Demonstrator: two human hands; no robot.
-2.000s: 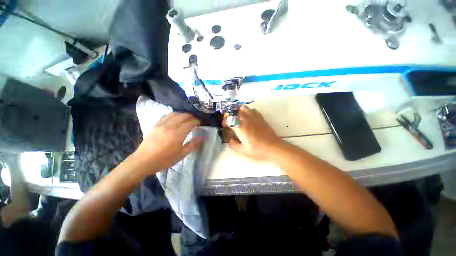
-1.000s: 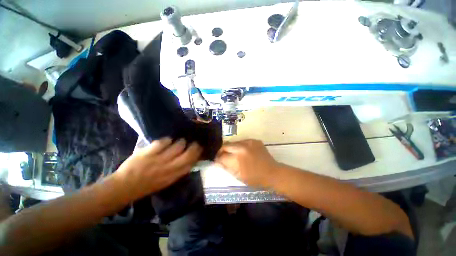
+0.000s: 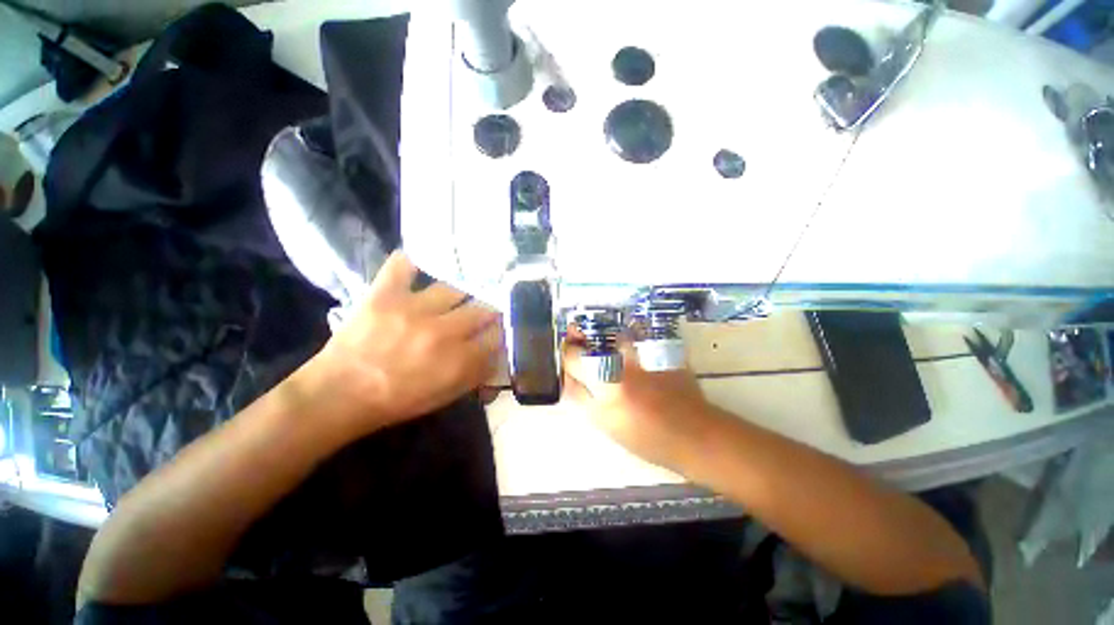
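Observation:
My left hand lies on the black garment just left of the sewing machine's needle end, fingers pointing toward it. My right hand is at the right side of the needle end, its fingertips hidden behind the ribbed tension knobs. I cannot tell whether it grips cloth. The white sewing machine head hides the needle and presser foot. A pale lining piece shows beyond my left hand. The quilted black part spreads over the table's left side.
A black phone lies right of my right hand, with thread snips beyond it and a small patterned packet at the far right. A measuring tape strip runs along the table's front edge. A silver post stands on the machine head.
The view has moved closer over the machine head. Both hands have moved up to the needle end, the right one now partly behind the knobs. The black garment hangs lower over the front edge.

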